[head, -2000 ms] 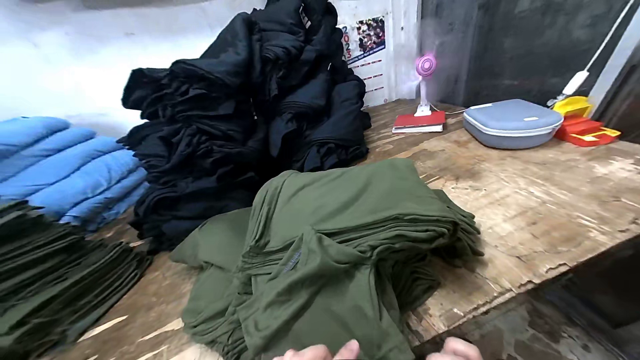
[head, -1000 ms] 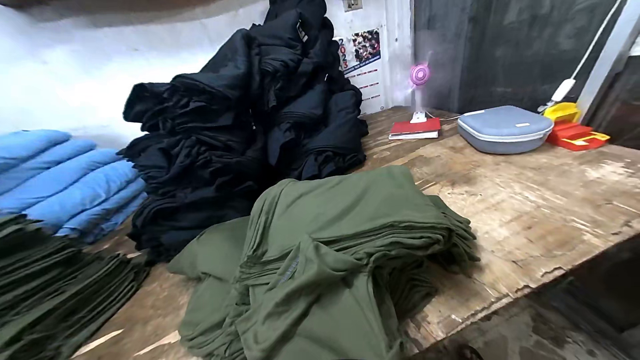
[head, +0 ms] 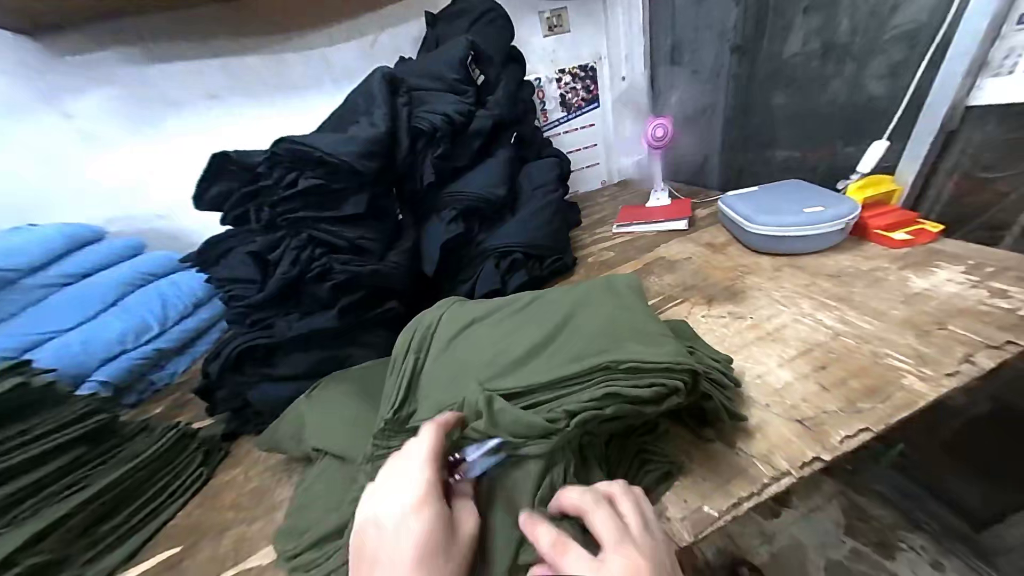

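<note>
A pile of folded olive-green garments [head: 552, 336] lies on the worn wooden table. Over the front of it is my left hand [head: 416, 504], its thumb and fingers around a small metal tool [head: 478, 458] that looks like thread snips, though blur hides the detail. To its right, my right hand [head: 604, 528] touches or hovers just over the green cloth, fingers curled and apart, with no tool visible in it. The lower parts of both hands run out of the bottom of the view.
Behind the green pile rises a tall heap of black garments [head: 320, 216]. Light blue folded garments [head: 120, 312] and dark green ones [head: 88, 472] are stacked at left. A grey zip case [head: 788, 212], a red book [head: 652, 214], and a small pink fan [head: 659, 134] stand toward the back.
Both hands have come into view over the front of the green pile, the left with the small metal tool. One second ago hardly any hand showed. The garment pile looks much the same.
</note>
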